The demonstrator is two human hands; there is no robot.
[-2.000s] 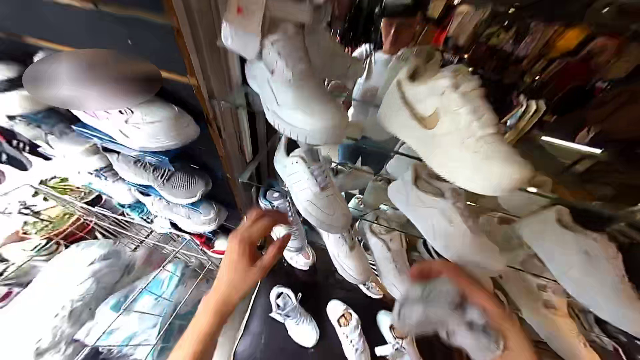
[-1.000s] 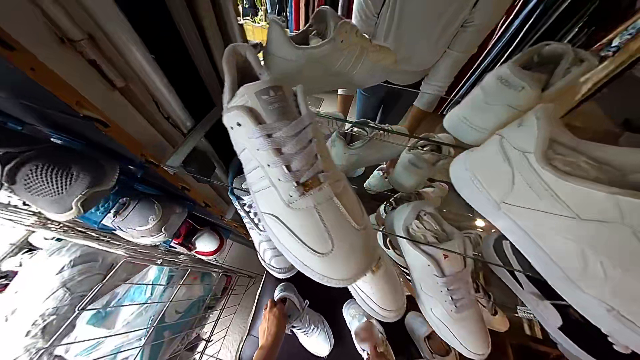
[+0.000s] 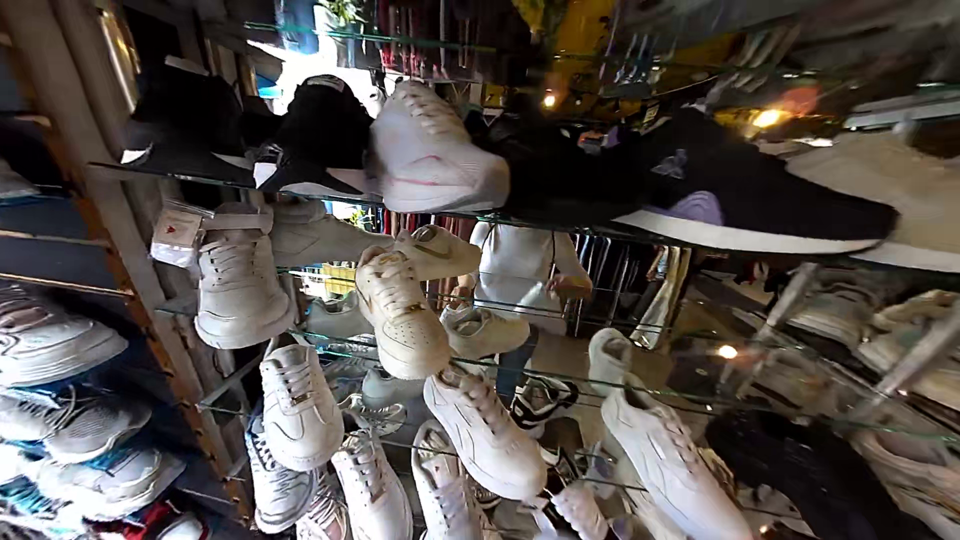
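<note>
Neither my left hand nor my right hand shows in the head view. White sneakers stand toe-forward on glass shelves, among them a cream sneaker with a perforated toe [image 3: 405, 322], a white sneaker at its lower left [image 3: 301, 405] and a white sneaker at its lower right [image 3: 487, 439]. A larger white sneaker [image 3: 244, 289] sits on the left, beside a hanging tag [image 3: 178, 234]. The top shelf bears a white and pink sneaker [image 3: 439, 154] between black shoes, one a black sneaker with a purple patch [image 3: 757, 187].
Glass shelf edges [image 3: 637, 390] cross the view at several heights. On the left, a wooden upright [image 3: 161, 360] parts them from stacked sneakers [image 3: 56, 337]. Behind the shelves appears a person in a white top [image 3: 517, 274], perhaps a reflection, with hanging clothes nearby.
The view has swung up to the higher shelves. Both hands showed among the shoes two seconds ago, and a hand was at a low white sneaker one second ago; neither shows now.
</note>
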